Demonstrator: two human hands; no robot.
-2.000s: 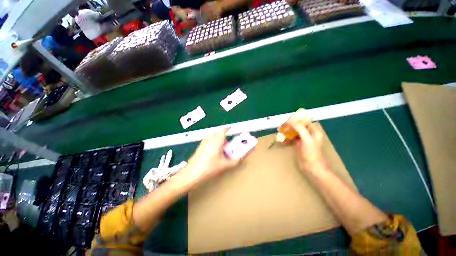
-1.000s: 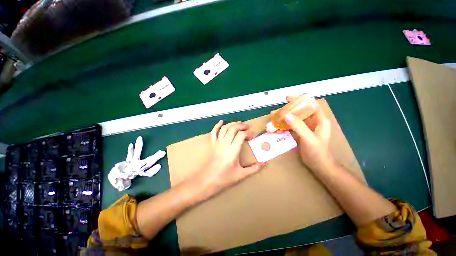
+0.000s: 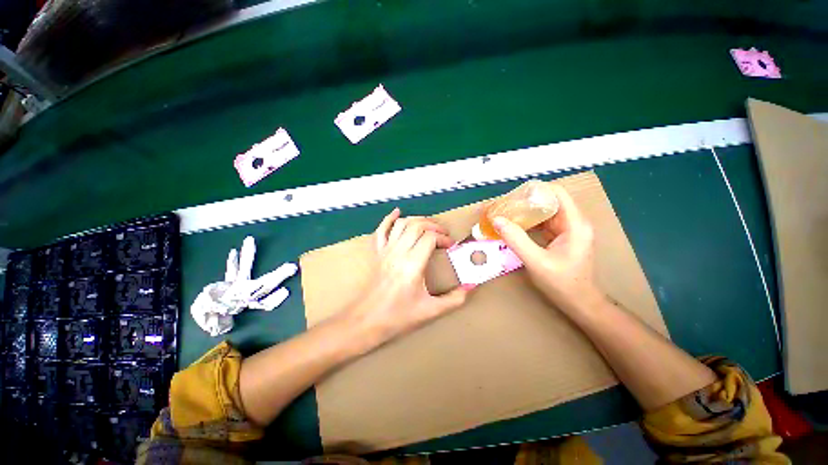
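Note:
A pink-and-white cover plate (image 3: 478, 261) with a round hole lies on the tan cardboard sheet (image 3: 472, 363). My left hand (image 3: 409, 272) holds the plate's left edge between thumb and fingers. My right hand (image 3: 558, 250) grips the glue bottle (image 3: 519, 211), which has amber liquid and is tilted over the upper part of the plate. The bottle's white neck is at the plate's top edge; its needle cannot be made out. My right fingers hide the plate's right end.
Two cover plates (image 3: 267, 157) (image 3: 368, 114) and a pinker one (image 3: 755, 63) lie on the green conveyor belt (image 3: 527, 82) beyond the pale rail (image 3: 381, 189). A crumpled white glove (image 3: 241, 288) and black blister tray (image 3: 95, 336) are at left. Another cardboard sheet (image 3: 799, 245) is at right.
The view has tilted down from the far trays. The plate, earlier held up in my left hand, is down on the cardboard. The bottle has come to the plate and shifted slightly left along it.

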